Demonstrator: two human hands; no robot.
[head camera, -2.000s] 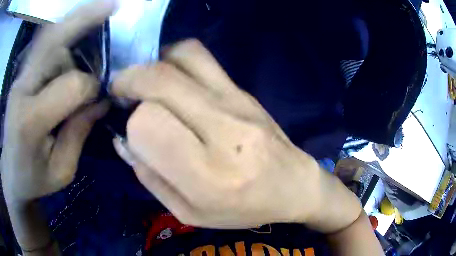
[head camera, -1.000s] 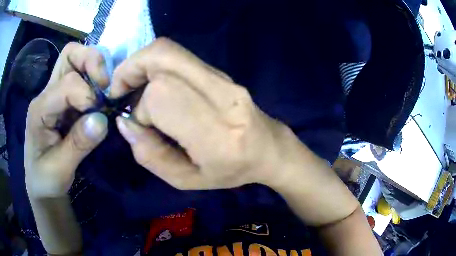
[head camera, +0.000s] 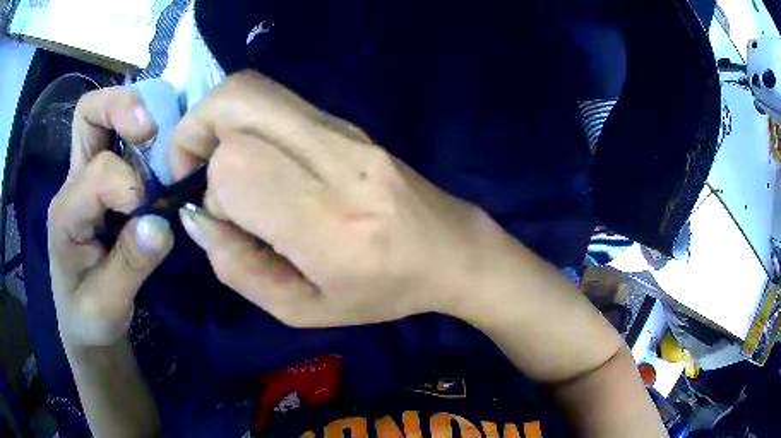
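Observation:
A dark navy denim garment (head camera: 445, 94) fills the middle and reaches to a raw edge at the right. My left hand (head camera: 107, 205) is at the left, its fingers and thumb pinching a narrow dark seam (head camera: 163, 202) of the denim. My right hand (head camera: 317, 205) is just right of it, its fingertips closed on the same seam. A tiny silver glint shows at my right thumb tip; whether it is a tool cannot be told. White to pale blue lining (head camera: 163, 120) shows above the fingers, between the hands.
A white machine table (head camera: 743, 171) runs along the right, with part of a white machine (head camera: 765, 79) at the edge. A white box or board (head camera: 715, 265) and small yellow items (head camera: 674, 351) lie at lower right. A pale board (head camera: 86, 30) is at upper left.
Both hands have moved slightly left since one second ago, still close together on the seam. The lining showed wider before; more dark denim now covers the upper left middle.

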